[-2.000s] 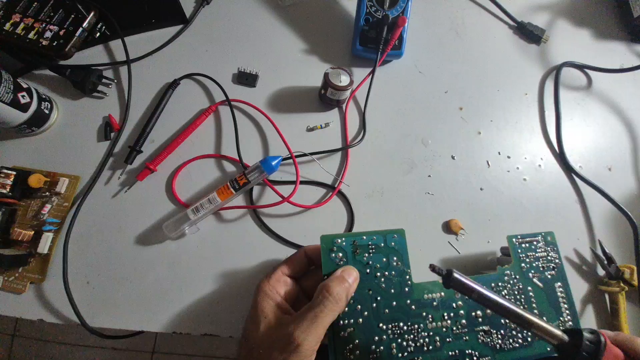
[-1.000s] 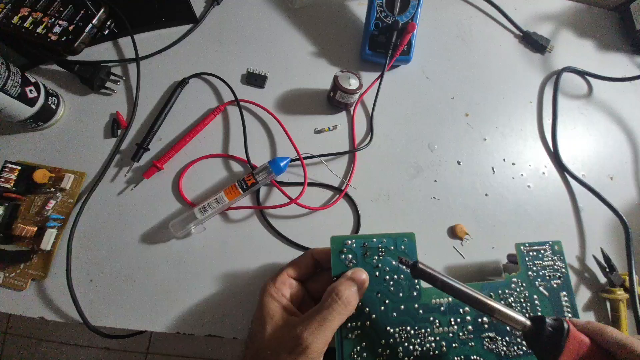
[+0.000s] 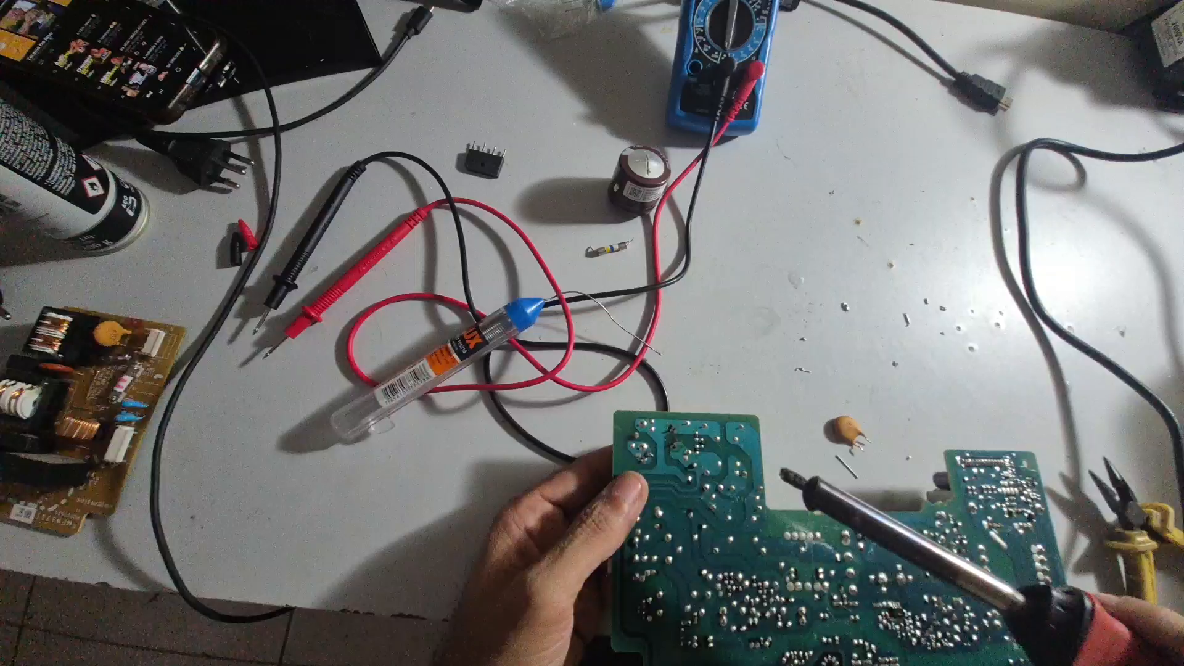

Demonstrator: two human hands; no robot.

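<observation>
My left hand grips the left edge of a green printed circuit board, its thumb on the soldered side, which faces up. At the lower right my right hand holds a soldering iron by its red and black handle, partly out of frame. The iron's dark tip is over the notch in the board's upper edge and looks apart from the solder joints. Just beyond that notch lie an orange disc component and a cut lead. A tube of solder rests left of the board.
A blue multimeter has red and black probes, their leads looping across the table. A cylindrical capacitor stands near it. Yellow-handled cutters lie at right, a brown circuit board and spray can at left.
The iron's tip was over the board's upper left part one second ago and is now over the notch, farther right. My left hand keeps its hold on the board.
</observation>
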